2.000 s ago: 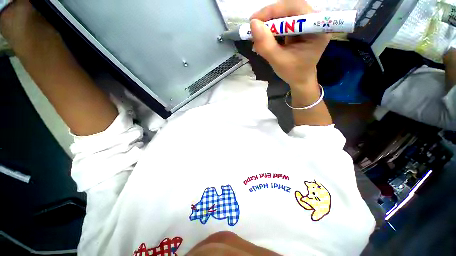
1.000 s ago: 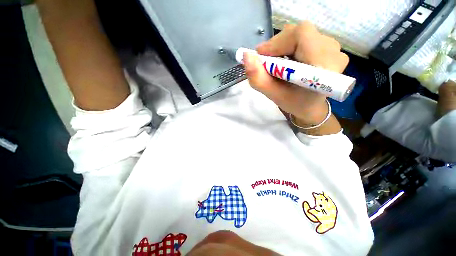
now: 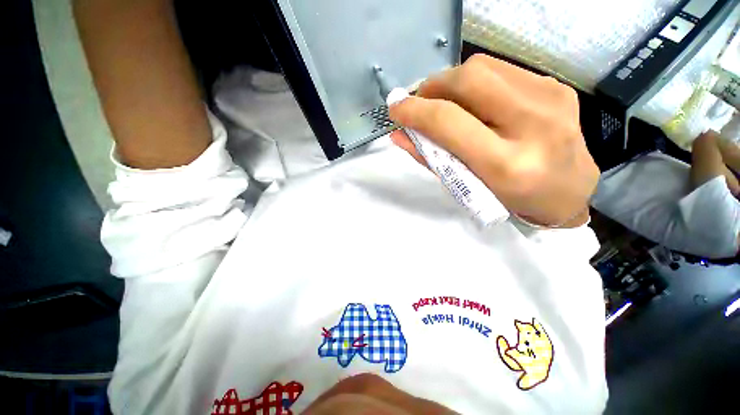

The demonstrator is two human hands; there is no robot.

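Observation:
My right hand (image 3: 507, 138) is bare and holds a white paint marker (image 3: 454, 182) tilted, its grey tip end on or just over a fastener on the grey sheet of the metal chassis (image 3: 349, 40). Another fastener (image 3: 442, 42) shows near the chassis's right edge. The perforated end (image 3: 378, 118) is partly behind my fingers. The chassis has a black left edge and is cut off by the top of the picture. My left forearm runs up along the left side; my left hand is out of the picture.
Bubble wrap (image 3: 560, 36) lies beyond the chassis. Another housing with a black front panel (image 3: 661, 49) is at the upper right. Another person's arm in a white sleeve (image 3: 673, 207) is at the right. A dark table (image 3: 49, 194) with a pale edge is at the left.
The marker has swung steeper, its back end now pointing down and right. Its tip has moved from beside the fastener to it. The chassis appears shifted slightly right and up.

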